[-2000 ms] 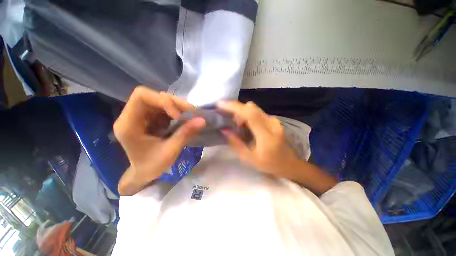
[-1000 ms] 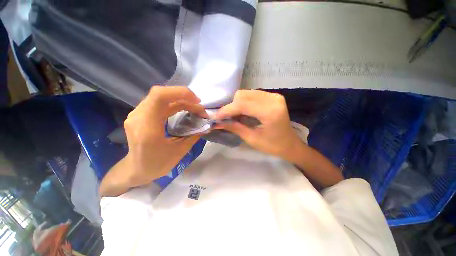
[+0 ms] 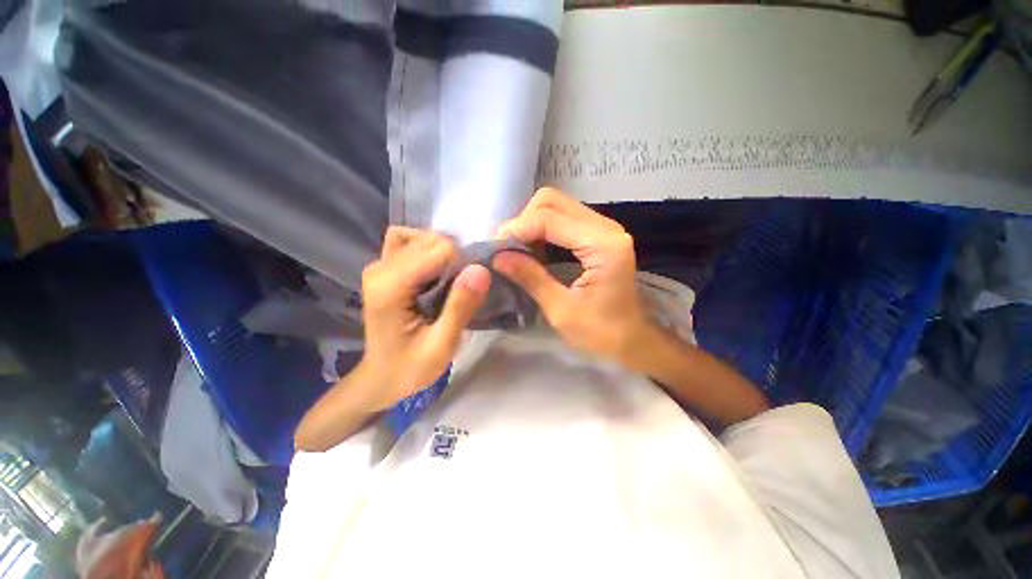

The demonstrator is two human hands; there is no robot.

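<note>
The grey garment (image 3: 238, 124) lies over the table's front edge at the left, with a pale blue-white panel (image 3: 484, 124) crossed by a dark band (image 3: 498, 41). Its grey cloth edge (image 3: 493, 251) is pinched at the near end of the pale panel, over my lap. My left hand (image 3: 416, 305) grips the edge between thumb and fingers. My right hand (image 3: 588, 277) pinches it close beside, thumb and forefinger together. The underside of the edge is hidden by my fingers.
The white table (image 3: 702, 91) has a printed scale (image 3: 679, 153) along its front. Yellow-green snips (image 3: 953, 77) lie at its right. A blue basket (image 3: 905, 339) with grey cloth is below right, another blue basket (image 3: 215, 351) below left.
The open loop of cloth in my left hand has closed up, and that hand has moved right and turned. The pale panel now hangs straighter and slightly further left.
</note>
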